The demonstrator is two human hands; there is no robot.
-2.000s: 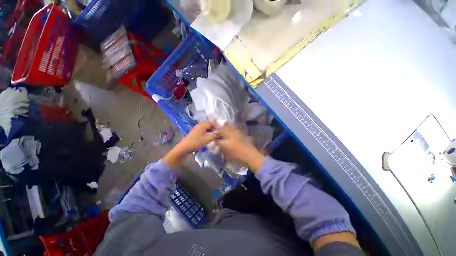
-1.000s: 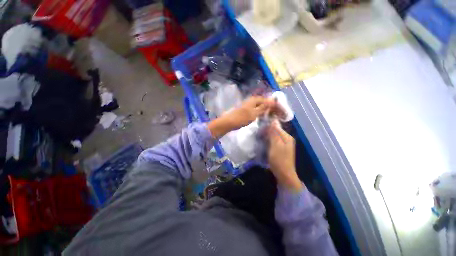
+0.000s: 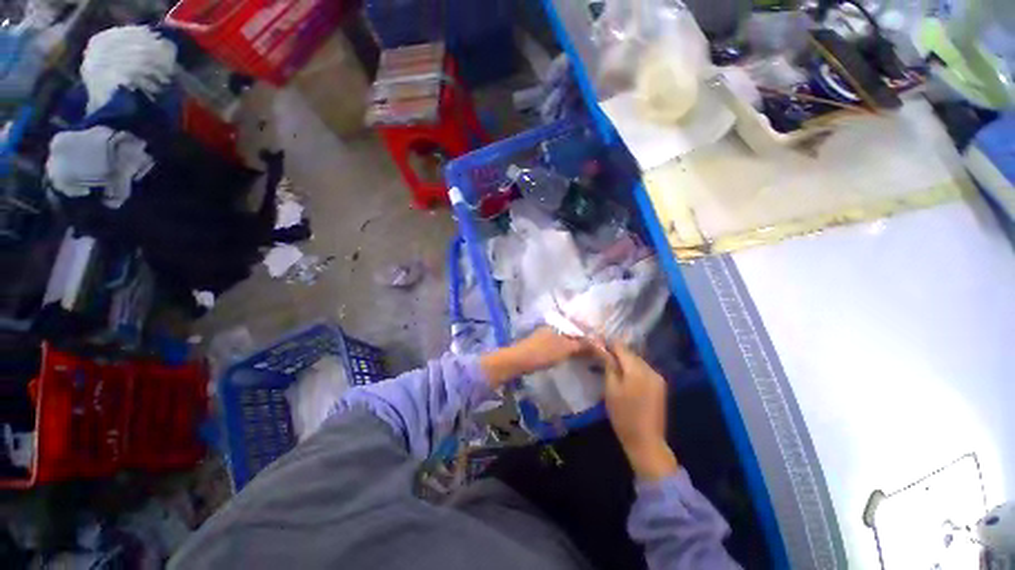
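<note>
White cloth pieces (image 3: 551,262) lie crumpled in a blue plastic basket (image 3: 479,251) beside the table edge. My left hand (image 3: 545,351) and my right hand (image 3: 634,406) meet over the basket's near part. Between them they hold a small white piece (image 3: 570,317), narrow and pale against the cloth behind it. My fingers partly hide it, so its full shape cannot be told.
The white machine table (image 3: 879,334) with a blue edge and grey ruler strip (image 3: 768,390) is at the right. A tool tray (image 3: 813,123) is at the top right. Another blue basket (image 3: 262,418), a red crate (image 3: 122,418) and a red stool (image 3: 429,145) stand on the littered floor.
My hands have come down from near the table edge to over the basket, still close together. The view has shifted, showing more of the tray and the lower-left blue basket.
</note>
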